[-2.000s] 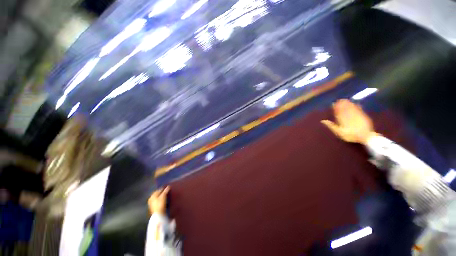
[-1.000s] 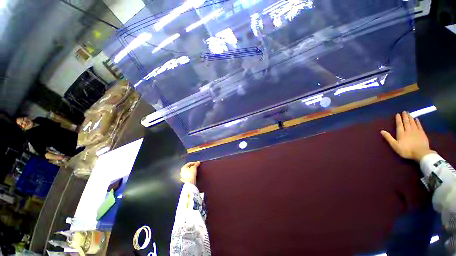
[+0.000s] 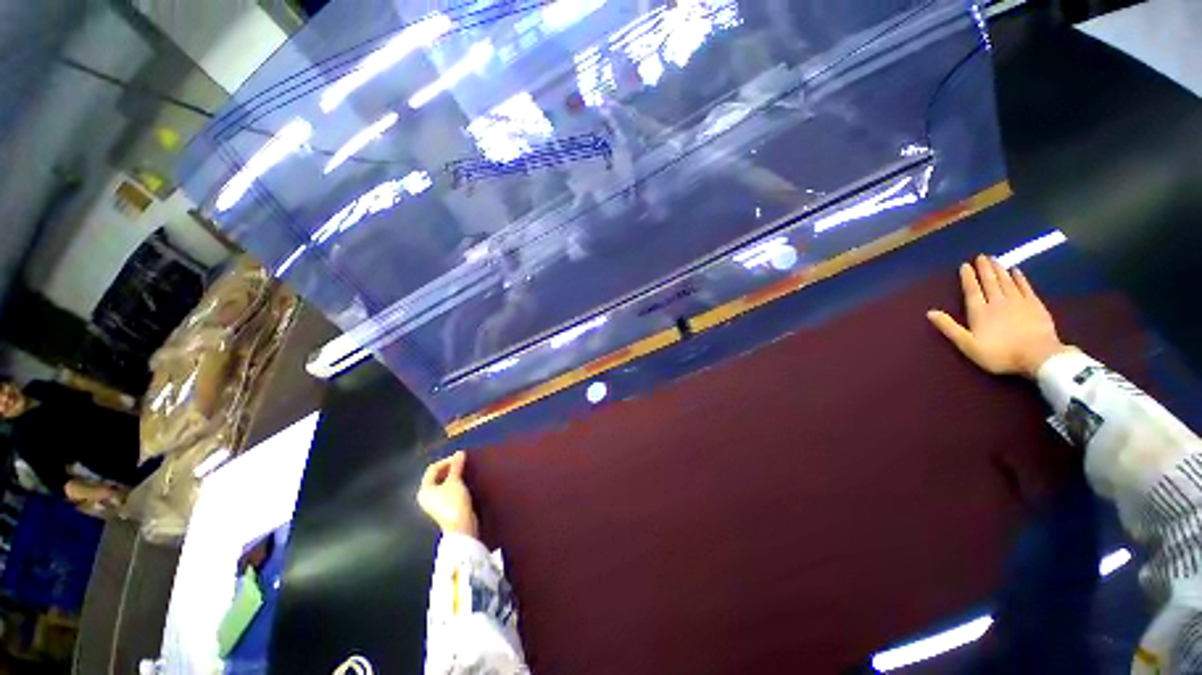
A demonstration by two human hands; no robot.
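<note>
A dark maroon cloth panel [image 3: 738, 488] lies flat on the blue template base sheet [image 3: 1055, 580]. The clear bluish top sheet [image 3: 527, 251] stands lifted behind it, with lamp reflections. An orange-brown strip [image 3: 765, 313] with a small dark clip runs beside the cloth's far edge. My left hand [image 3: 450, 495] is at the cloth's far left corner, thumb and fingers together at the edge; whether they pinch it is unclear. My right hand [image 3: 999, 319] lies flat near the far right edge, fingers spread, palm down on the cloth.
A white sheet [image 3: 244, 528] with a green item [image 3: 241, 611] lies at left on the black table [image 3: 349, 528]. Plastic-wrapped bundles [image 3: 198, 382] are farther left, and a person [image 3: 66, 435] is at the far left edge. A white ring is partly cut off at the bottom.
The blurred view has sharpened since the oldest frame. Since one second ago the whole scene has shifted left in the picture. Both hands stay at about the same places on the cloth.
</note>
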